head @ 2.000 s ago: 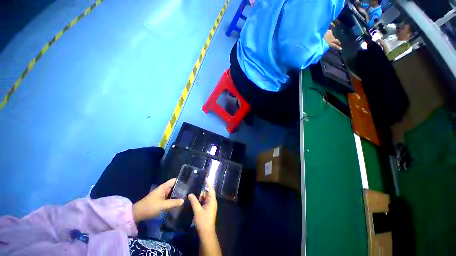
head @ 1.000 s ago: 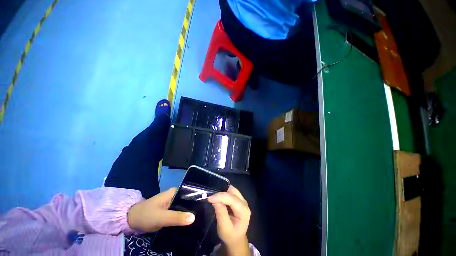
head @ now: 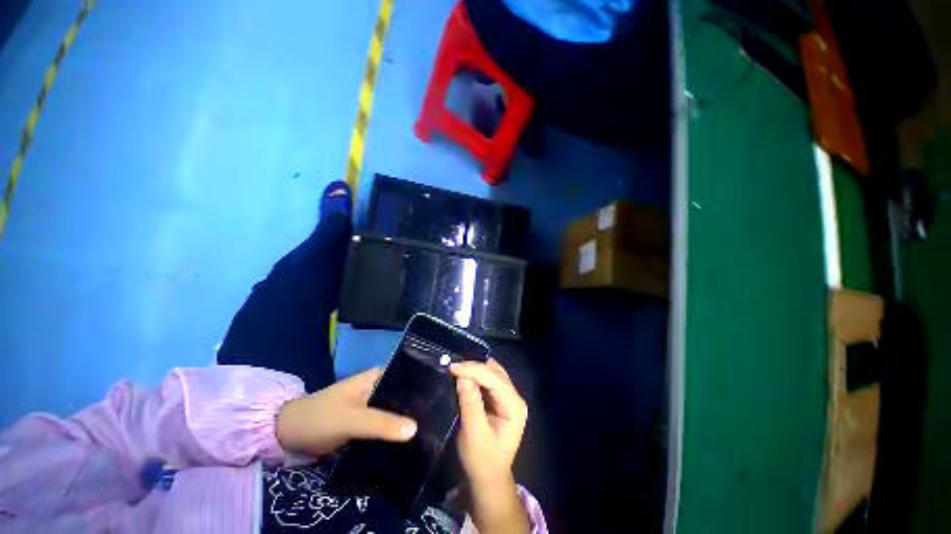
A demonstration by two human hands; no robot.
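A dark glossy smartphone [head: 401,454] is held tilted over my lap, with a bright reflection near its upper end. My left hand [head: 344,419] grips its left edge, the thumb lying on the glass. My right hand [head: 490,422] is at its upper right edge, with thumb and fingertips close together at the glass; whether they pinch a film cannot be told. Below, black phone trays [head: 388,287] with glossy slabs in their pockets lie low beyond the phone.
A red stool [head: 508,127] and a seated person in blue are ahead. A cardboard box [head: 615,250] stands beside the green bench [head: 746,313] at right. The bench bears a tan board [head: 847,448] and a brown-orange board [head: 834,104]. My foot is left of the trays.
The view has swung down, away from the neighbour. The phone earlier showed its camera side; now its dark glossy face shows. Over the last second both hands and phone moved slightly up in view.
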